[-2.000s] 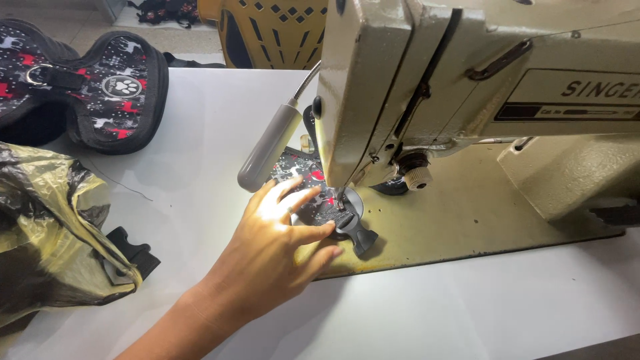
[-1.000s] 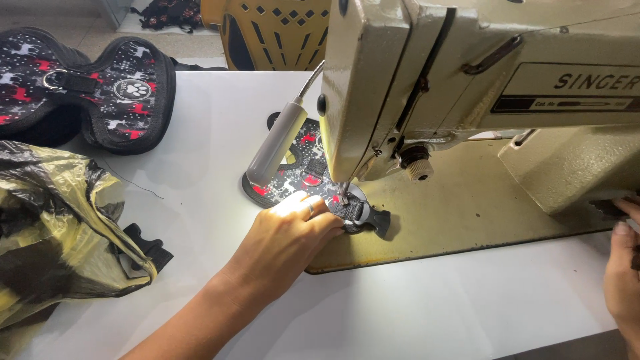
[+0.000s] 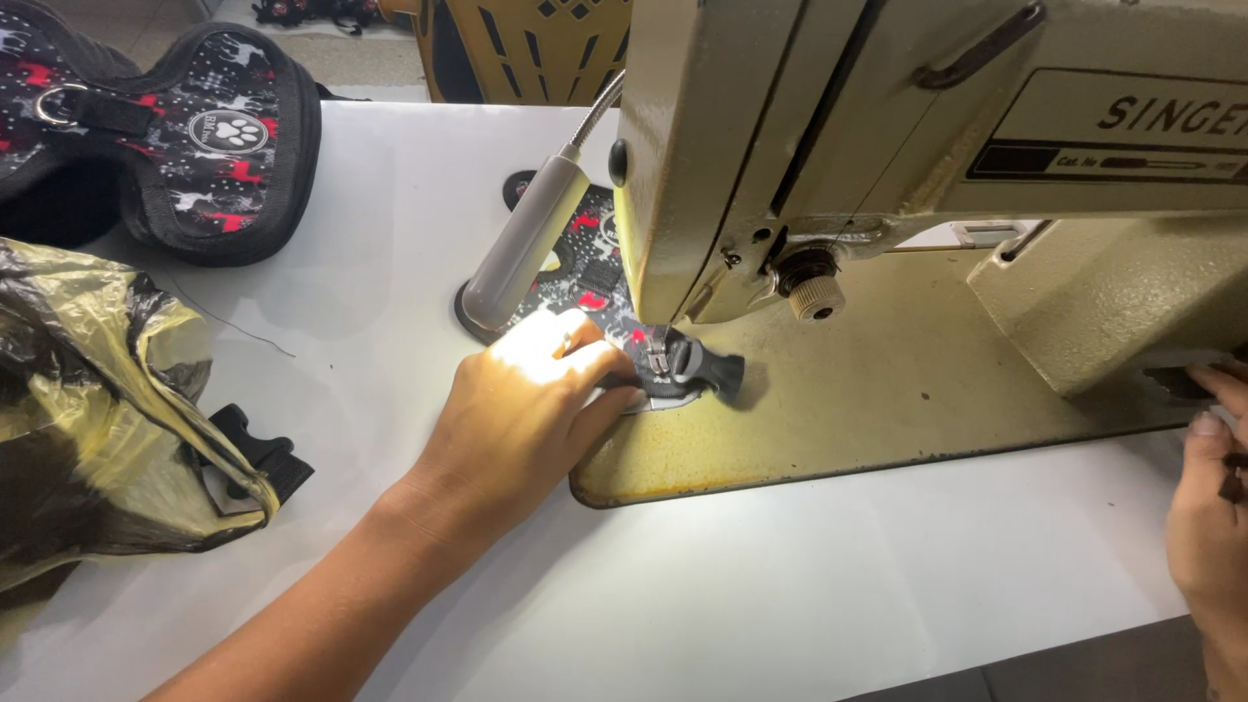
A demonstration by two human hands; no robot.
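Under the head of a Singer sewing machine [image 3: 721,146] lies a patterned fabric pet harness piece [image 3: 585,253], black with red and white figures. Its black plastic side-release buckle part [image 3: 710,369] sits just right of the presser foot [image 3: 658,353]. My left hand [image 3: 522,409] grips the near edge of the piece, left of the foot, thumb below and fingers curled on top. At the right edge, my right hand [image 3: 1204,478], partly out of view, has its fingers at a small dark part [image 3: 1177,383] by the machine's base; whether it holds that part I cannot tell.
A gooseneck lamp [image 3: 526,244] leans over the piece. Another patterned harness [image 3: 219,146] lies at the upper left of the white table. Below it are a yellow and black plastic bag [image 3: 88,390] and a black buckle [image 3: 255,448]. A yellow perforated plastic object [image 3: 546,49] stands behind the table.
My left hand has closed from spread fingers to a grip on the piece's near edge. My right hand, absent from the oldest frame, has come into view at the right. The piece lies turned differently under the foot.
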